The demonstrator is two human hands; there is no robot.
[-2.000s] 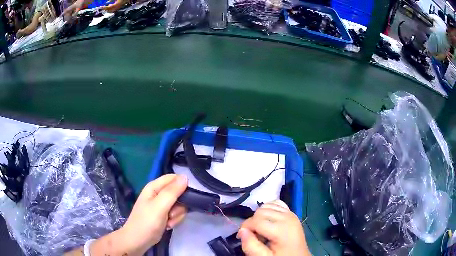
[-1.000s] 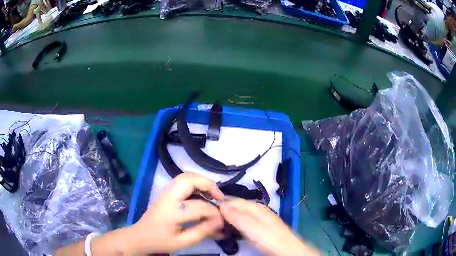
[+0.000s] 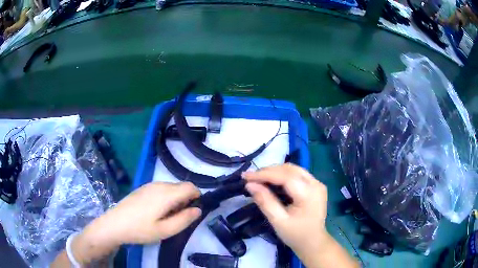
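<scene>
A blue parts tray [image 3: 251, 109] with a white liner [image 3: 246, 135] lies in front of me. Black curved headbands [image 3: 183, 125] lie in its upper left part, with thin wires at their ends. My left hand [image 3: 149, 212] is at the tray's left side, its fingers closed on one end of a black headband piece [image 3: 223, 194]. My right hand [image 3: 288, 204] pinches the same piece at its other end, over the tray's middle. Small black end housings [image 3: 226, 234] lie below my hands. The fingers hide the ends of the held piece.
Clear bags of dark parts stand left [image 3: 65, 183] and right [image 3: 398, 167] of the tray. A wired bundle [image 3: 9, 170] lies at far left. On the green conveyor belt [image 3: 209, 52] lie one curved band [image 3: 39, 51] at left and another [image 3: 356, 86] by the right bag.
My hands have moved apart from being together, a dark piece now between them. The view has tilted down. The left band on the belt came into view and has shifted left.
</scene>
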